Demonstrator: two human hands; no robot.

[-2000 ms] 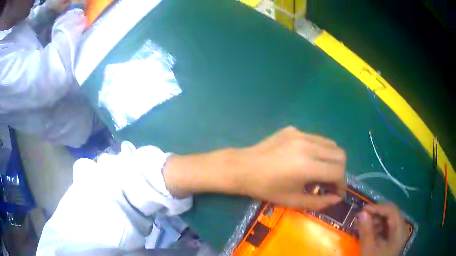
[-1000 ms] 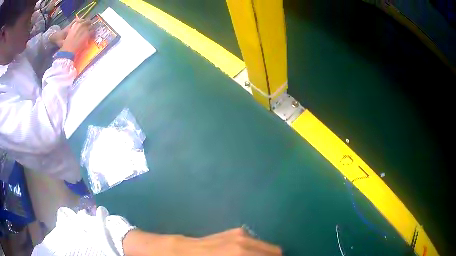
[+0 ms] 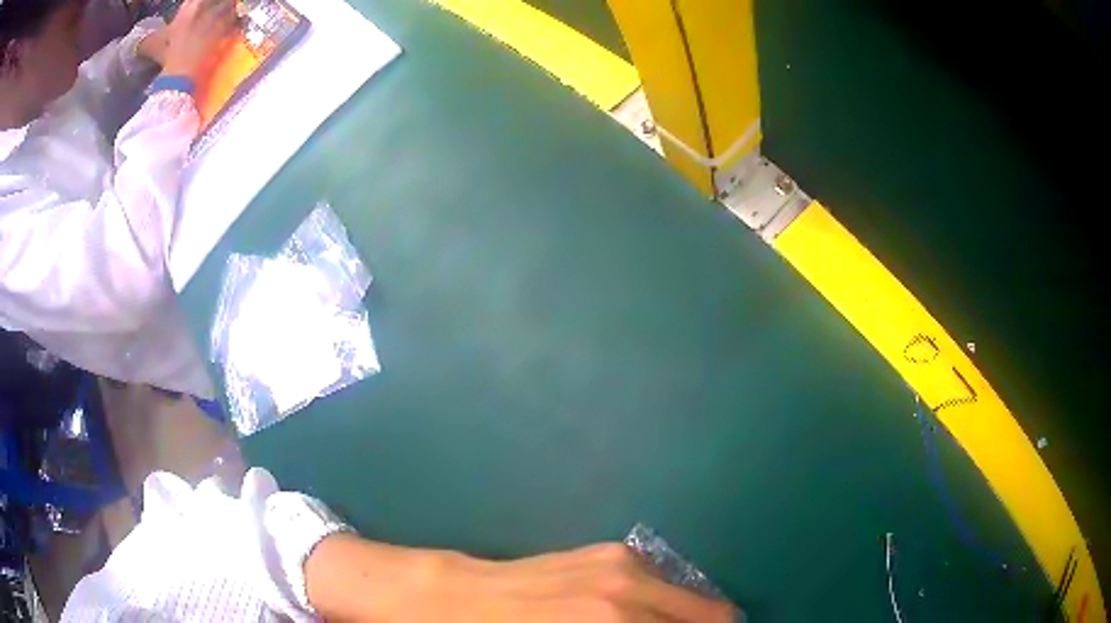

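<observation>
My left hand (image 3: 609, 589) is at the bottom edge of the picture, seen from its back, with its fingertips cut off. What its fingers hold cannot be seen. A corner of bubble wrap (image 3: 668, 557) shows just beyond the fingers. The housing on it is out of the picture. My right hand is not in view.
A spare bubble wrap bag (image 3: 299, 326) lies flat at the left. Another worker (image 3: 91, 231) handles an orange housing (image 3: 241, 67) by a white sheet (image 3: 286, 140). A yellow post (image 3: 692, 91) stands at the yellow edge (image 3: 889, 304). A white cable (image 3: 891, 578) lies lower right.
The view has swung left and up since the earliest frame, so the near housing and my right hand have left the picture. Since the later one, more bubble wrap shows by my left hand.
</observation>
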